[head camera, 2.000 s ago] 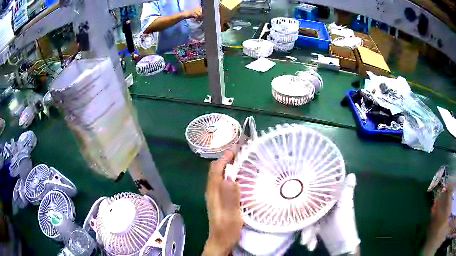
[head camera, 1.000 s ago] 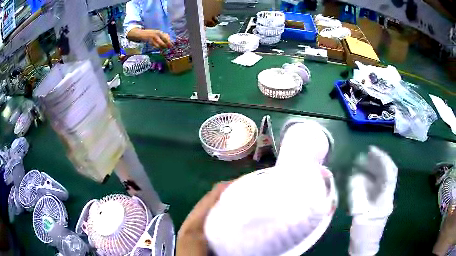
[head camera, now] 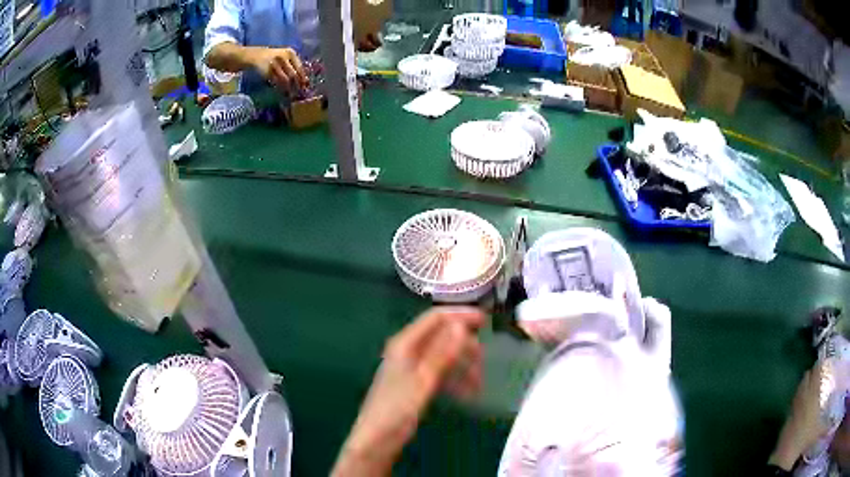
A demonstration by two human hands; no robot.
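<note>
A white clip fan (head camera: pixel 592 410), blurred, is tilted up close in front of me, its rounded clip base (head camera: pixel 582 270) raised at the top. My right hand (head camera: pixel 658 340), in a white glove, holds the fan at its right side and is mostly hidden by it. My left hand (head camera: pixel 431 359) is bare and blurred, left of the fan and apart from it, with fingers curled; whether it holds anything small is unclear. Another clip fan (head camera: pixel 447 253) lies grille up on the green bench behind my left hand, its clip beside it on the right.
A pinkish fan (head camera: pixel 191 410) and several small fans stand lower left, by a slanted post with a document sleeve (head camera: pixel 121 224). A blue tray (head camera: pixel 652 220) with cables and clear bags is at right. A person's hand (head camera: pixel 280 67) is across the bench; another's arm is far right.
My left hand has let go of the fan and is left of it. My right hand has come back onto the fan, which has turned and moved right. The view has shifted slightly right.
</note>
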